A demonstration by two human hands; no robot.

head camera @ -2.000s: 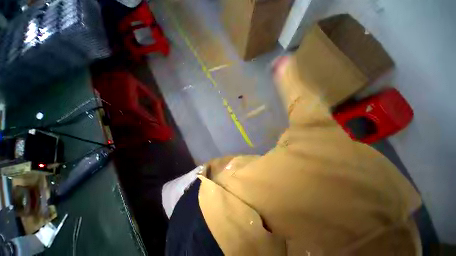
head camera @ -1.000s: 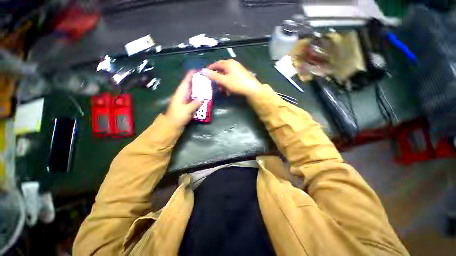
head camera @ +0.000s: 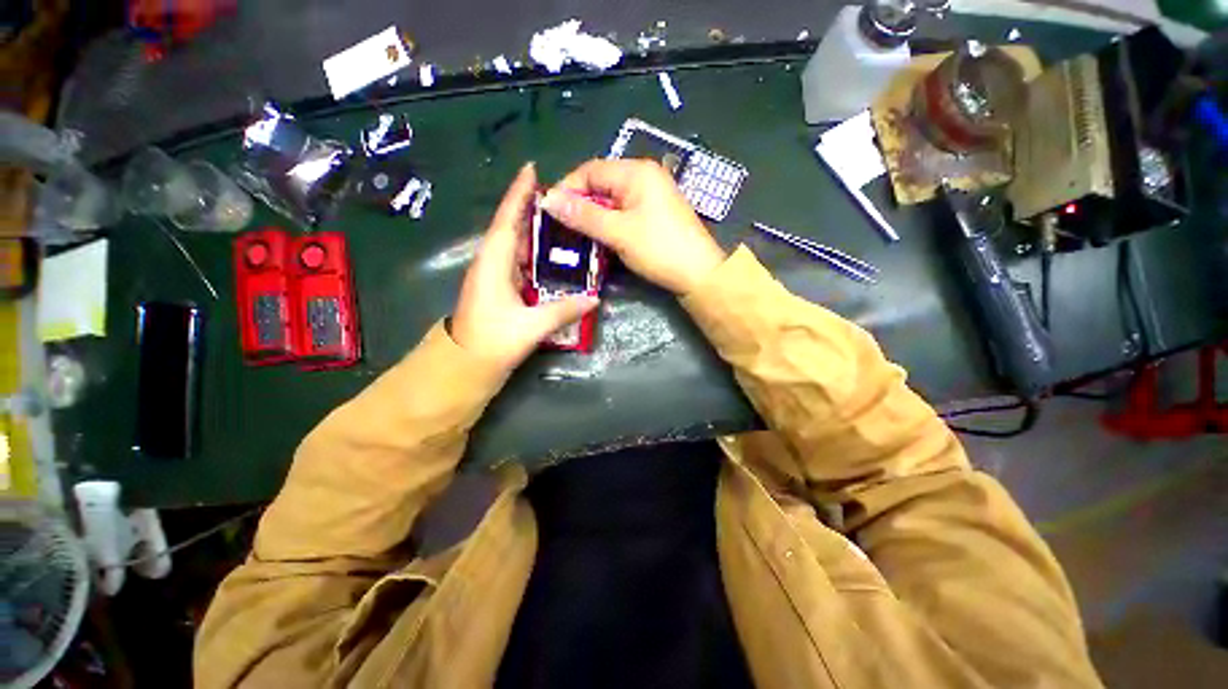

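A red phone housing [head camera: 571,333] with a dark screen [head camera: 564,259] at its upper part is held over the mat. My left hand [head camera: 496,289] grips it from the left side, the thumb across its lower part. My right hand [head camera: 638,222] has its fingertips at the top right of the screen; whether they pinch a small part cannot be told. A silver-grey front housing with keypad [head camera: 710,180] lies just beyond my right hand, partly hidden by it. Two red phone housings [head camera: 264,300] lie side by side to the left.
Tweezers [head camera: 816,252] lie right of my right hand. Farther right are a white bottle [head camera: 855,67], a solder reel [head camera: 968,101], a soldering station [head camera: 1065,147] and a thick dark tool [head camera: 995,299]. A black phone-like slab [head camera: 168,380] lies far left. Shiny plastic bags [head camera: 292,162] lie upper left.
The view has swung from the floor and boxes back to the bench. Since one second ago, the white face on the held housing has given way to a dark screen, and the keypad front shows beyond my right hand.
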